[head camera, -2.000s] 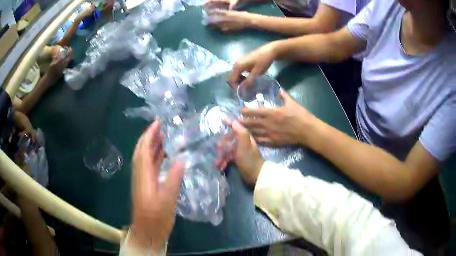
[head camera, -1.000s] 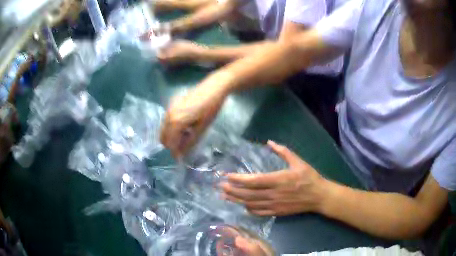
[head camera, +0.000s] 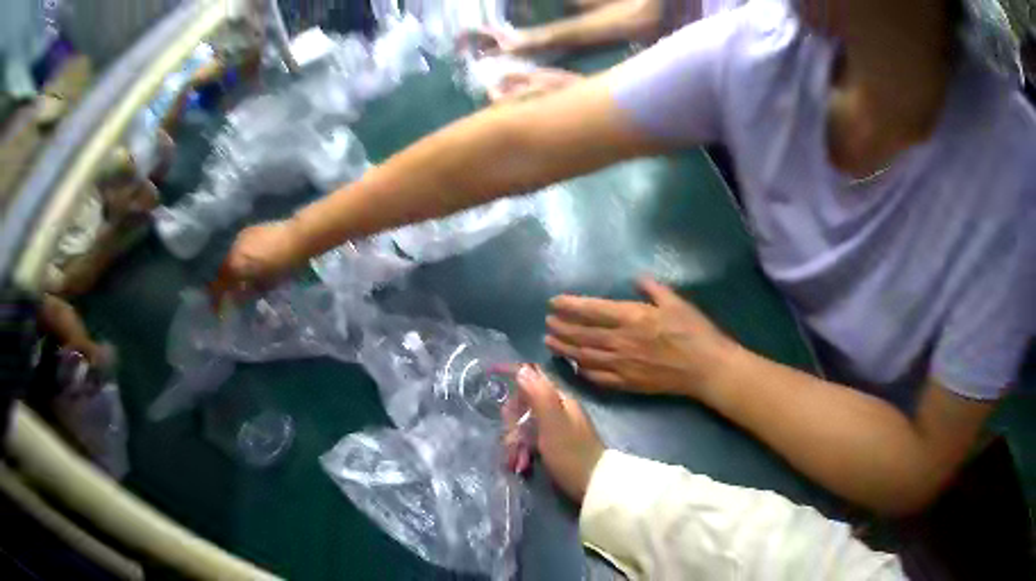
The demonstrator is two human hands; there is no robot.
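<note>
My right hand (head camera: 554, 434), in a cream sleeve, holds a clear round cup (head camera: 486, 392) by its edge, with thin clear film around or under it. A crinkled clear poly bag (head camera: 415, 488) lies on the dark green bench below and left of that hand. More clear film with pieces in it (head camera: 284, 323) lies to the left. A loose clear cup (head camera: 265, 438) stands apart at the left. My left hand is not in the picture.
A person in a lavender shirt (head camera: 886, 227) sits at the right, one hand (head camera: 648, 340) flat near mine, the other (head camera: 259, 263) stretched across to the bags. Bagged pieces (head camera: 273, 136) heap along the far bench. A cream rail (head camera: 102, 148) crosses the left.
The other person's arm has reached far across to the left bags. My right hand with the cup now shows more fully. My left hand, visible two seconds ago, is out of the picture.
</note>
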